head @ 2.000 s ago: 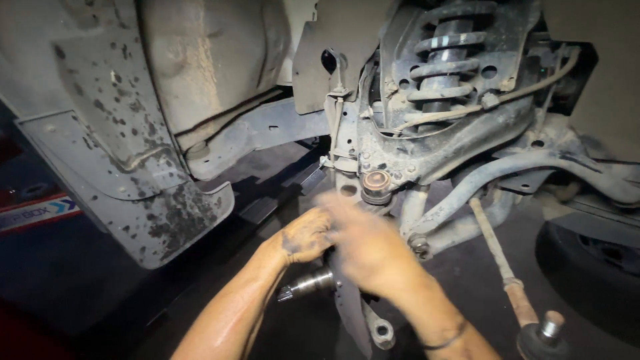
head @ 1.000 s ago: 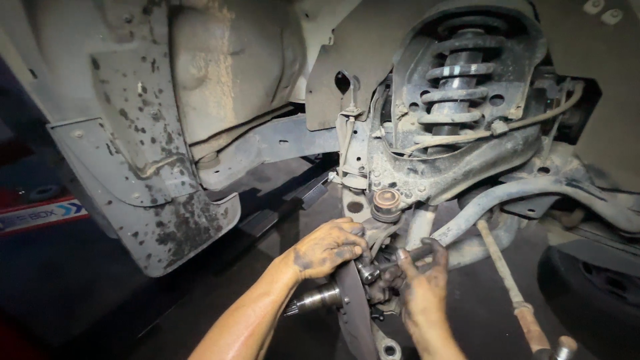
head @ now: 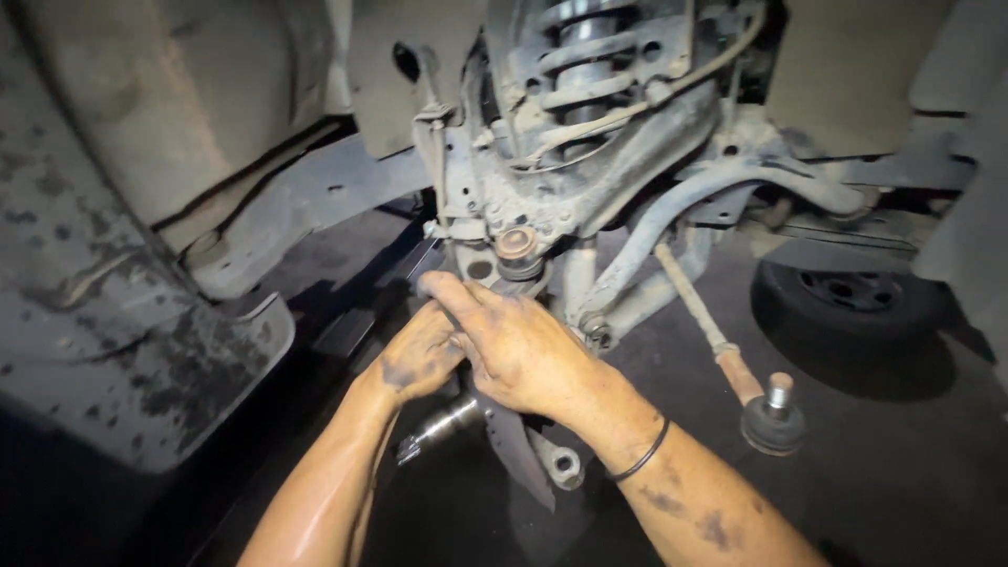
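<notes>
My left hand [head: 421, 350], smudged with grease, is at the steering knuckle, partly behind my right hand [head: 520, 346]. My right hand lies across its fingers; what either one holds is hidden. Just above them is the upper ball joint [head: 517, 250] under the control arm [head: 551, 197]. Below the hands a splined axle shaft end [head: 441, 429] points down and left, beside a thin metal dust shield [head: 512, 449]. The knuckle's lower arm with a round hole [head: 564, 465] sticks out below right.
A tie rod end [head: 773, 417] with its stud up hangs at right. The coil spring [head: 587, 71] is above, the sway bar [head: 669, 213] to the right. A wheel [head: 850, 299] lies on the floor. A spotted fender liner [head: 173, 354] stands at left.
My right hand has moved from the right side of the knuckle up and over my left hand. The view has come closer to the parts.
</notes>
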